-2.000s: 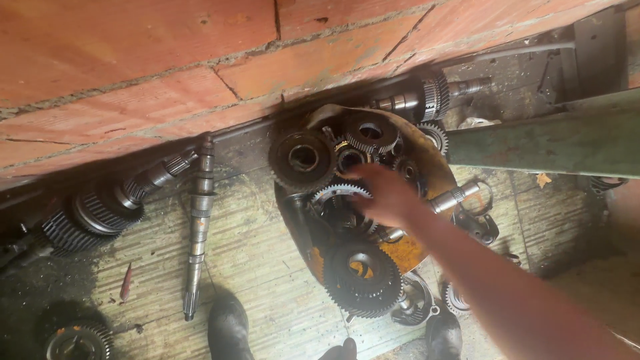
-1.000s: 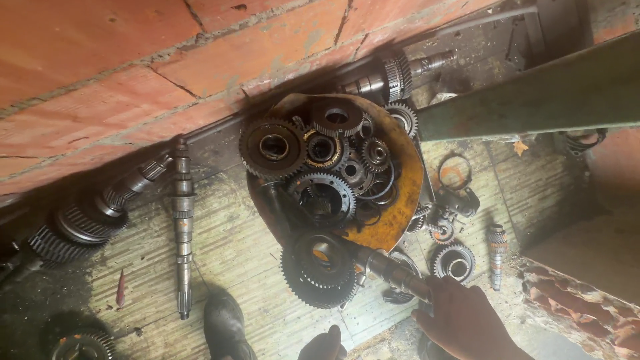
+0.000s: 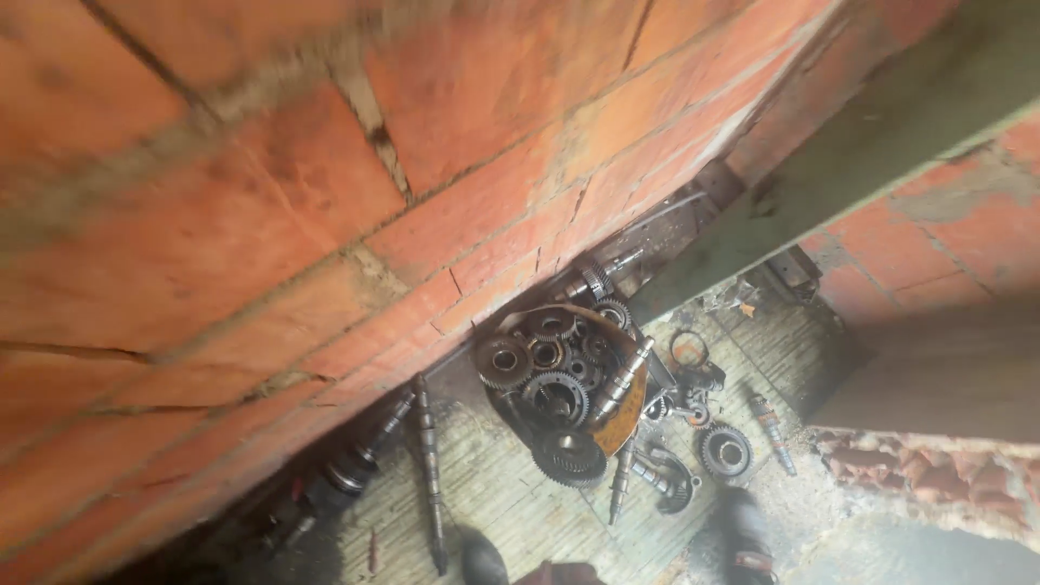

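Neither of my hands can be made out. A yellow-orange pan or housing (image 3: 624, 426) sits against the wall and holds several metal gears, among them a toothed ring gear (image 3: 556, 398). Over its right side lies a bright splined shaft (image 3: 626, 378). A dark double gear (image 3: 569, 459) rests at its lower rim. Just below the pan, a thinner shaft (image 3: 621, 486) lies on the floor beside a curved metal part (image 3: 674, 483). A long stepped shaft (image 3: 431, 475) lies left of the pan. What the dark red shape at the bottom edge is, I cannot tell.
A brick wall (image 3: 487, 276) fills the upper left, and a green beam (image 3: 821, 171) slants in from the upper right. A loose gear (image 3: 725, 451) and a small shaft (image 3: 773, 435) lie at right, near a broken brick edge (image 3: 926, 479). Dark footwear (image 3: 483, 556) shows below.
My right hand, over the gears and then at a shaft by the pan's lower right, has left the view. A bright shaft now lies across the pan's right side. The view has swung up toward the wall.
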